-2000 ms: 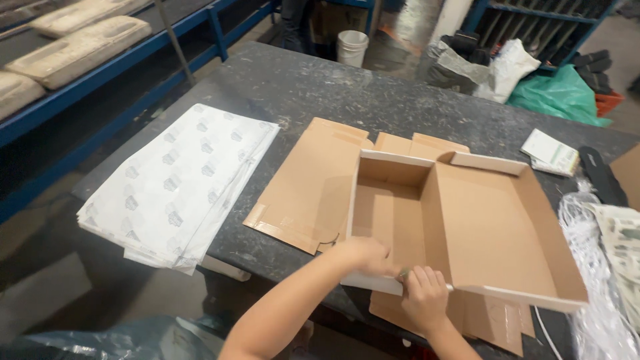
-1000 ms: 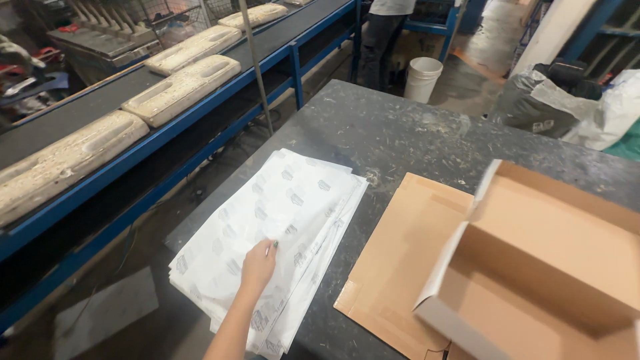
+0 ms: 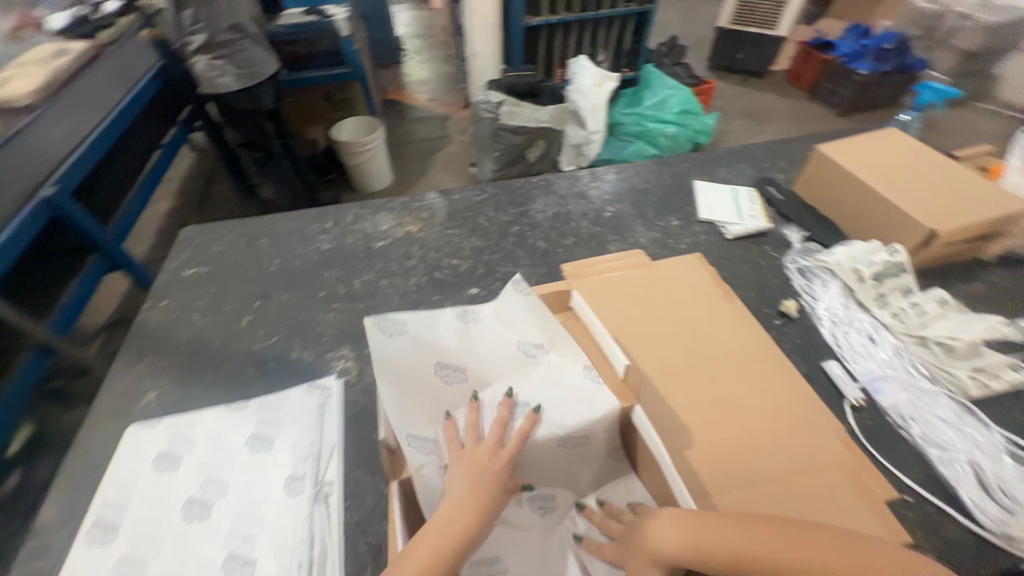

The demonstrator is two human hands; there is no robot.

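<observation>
A sheet of printed white tissue paper (image 3: pixel 472 344) lies in and over a cardboard box (image 3: pixel 668 472), its far part rising past the box's edge. My left hand (image 3: pixel 484 460), fingers spread, presses flat on the paper near the middle of the box. Lower and to the right, my right hand (image 3: pixel 620 532) rests on the same paper with its fingers a little apart. Neither hand grips anything. To the left lies a stack of the same printed paper (image 3: pixel 216 480). Flat cardboard (image 3: pixel 720 384) extends to the right of the box.
On the dark table (image 3: pixel 336 264) at right are a closed cardboard box (image 3: pixel 912 184), white cards (image 3: pixel 730 204), a black item (image 3: pixel 796 212), clear plastic wrap (image 3: pixel 880 376) and a white cord (image 3: pixel 888 472). Beyond stand a white bucket (image 3: pixel 362 152), bags (image 3: pixel 660 120) and a person (image 3: pixel 232 88).
A second ago my one visible hand was on the paper stack and the box stood bare inside. Now a sheet covers the box's inside, with both hands on it. The view has shifted.
</observation>
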